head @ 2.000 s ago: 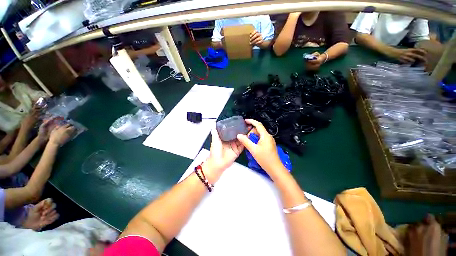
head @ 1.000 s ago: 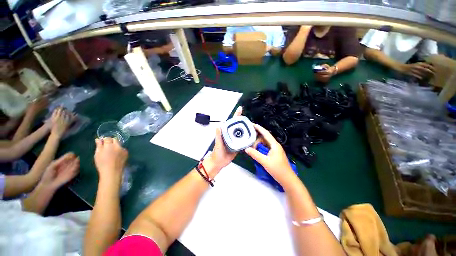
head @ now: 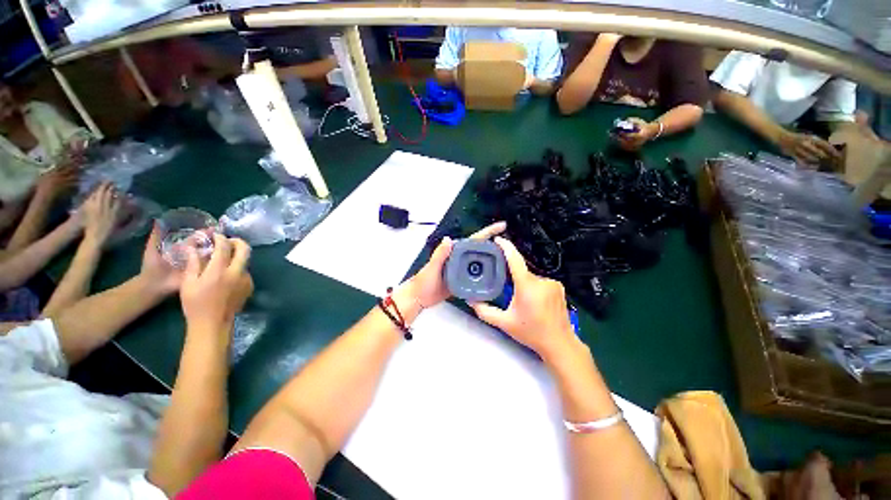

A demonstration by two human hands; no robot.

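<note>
A squat grey device (head: 475,270) with a rounded square face and a dark round centre is held up in front of me, above the white sheets. My left hand (head: 433,276) grips its left side. My right hand (head: 532,301) grips its right side. A small black power adapter (head: 394,216) lies on the far white sheet (head: 363,252), with a thin black cable running right towards my hands. A blue cloth (head: 574,320) is mostly hidden behind my right hand.
Black adapters (head: 606,210) are heaped beyond my right hand. A cardboard tray (head: 740,317) of clear plastic parts stands right, a tan cloth (head: 705,444) near right. A neighbour at left holds a clear round cover (head: 186,237). A white upright bar (head: 283,127) and shelf stand ahead.
The device's face has turned from a flat dark side to the side with the round centre, now looking grey. The neighbour at left has reached in and lifted the clear cover.
</note>
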